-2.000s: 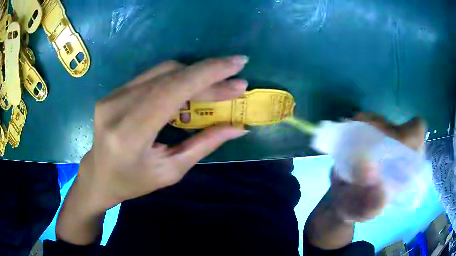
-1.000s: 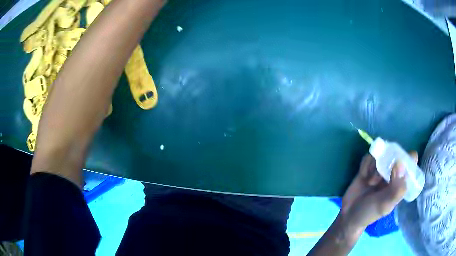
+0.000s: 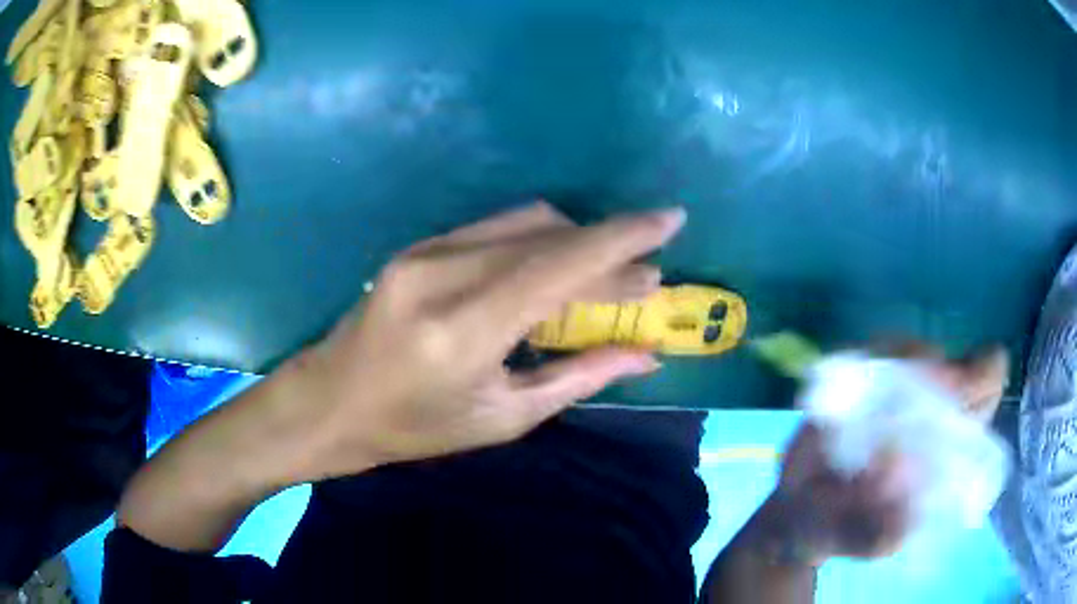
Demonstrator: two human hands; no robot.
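Note:
A yellow plastic shell [image 3: 697, 320] lies level in my left hand [image 3: 472, 330], held between thumb and fingers by its long edges. Its end with two dark openings points right; its left end is hidden under my hand. My right hand [image 3: 868, 472] is blurred and grips a translucent white glue bottle [image 3: 909, 431]. The bottle's yellow-green needle tip [image 3: 785, 352] points left, close to the shell's right end. I cannot tell whether the tip touches it.
A pile of yellow shells [image 3: 148, 118] lies at the left of the dark green table [image 3: 472, 106]. The table's front edge runs below my hands, with bright blue floor beneath. Grey-white textured cloth [image 3: 1055, 413] is at the right edge. Dark clothing shows at the lower left.
My left hand has come back from the pile to the middle, now with a shell in it. My right hand has brought the bottle left, its tip beside the shell. The view has shifted.

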